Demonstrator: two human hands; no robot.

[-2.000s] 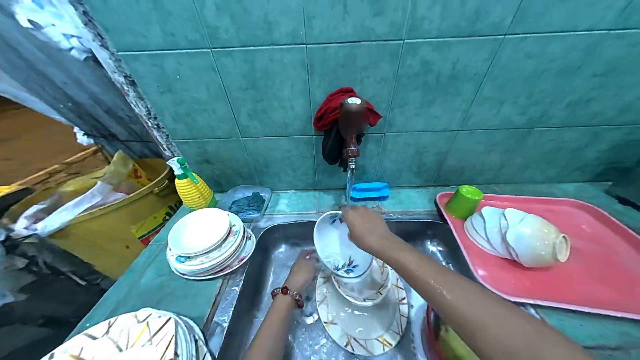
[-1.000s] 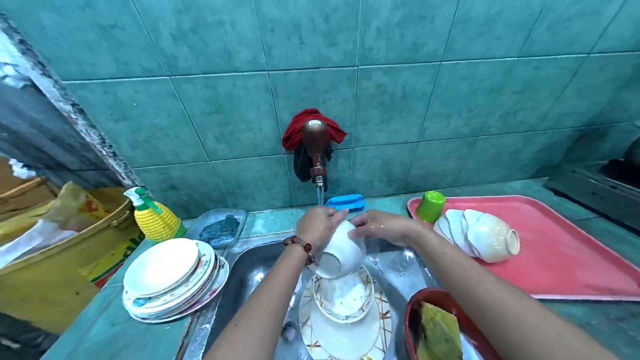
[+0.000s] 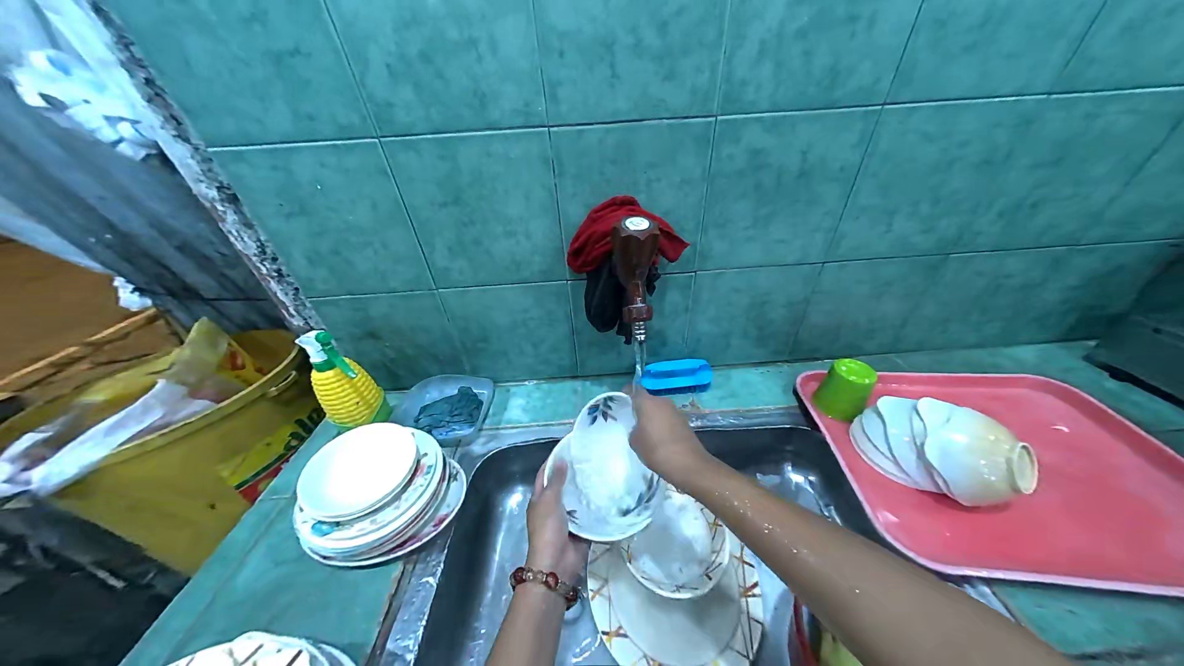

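Under the running brown faucet (image 3: 636, 268), two nested white bowls with a dark leaf pattern (image 3: 606, 472) tilt above the sink (image 3: 499, 518). My left hand (image 3: 553, 523), with a beaded bracelet on its wrist, holds them from the left. My right hand (image 3: 661, 435) is at their upper right rim, in the water stream; its fingers are partly hidden, so its grip cannot be told. Below, in the sink, another wet bowl (image 3: 680, 546) rests on a patterned plate (image 3: 675, 620).
A pink tray (image 3: 1091, 462) at right bears nested bowls (image 3: 971, 453) and a green cup (image 3: 844, 388). Stacked plates (image 3: 370, 490), a yellow spray bottle (image 3: 344, 384) and a plastic tub (image 3: 449, 407) stand left. A blue brush (image 3: 676, 376) lies behind the sink.
The bowl held between both hands has been turned so its inside faces up. My left hand has moved lower, to the left side of the bowls. The view has swung somewhat.
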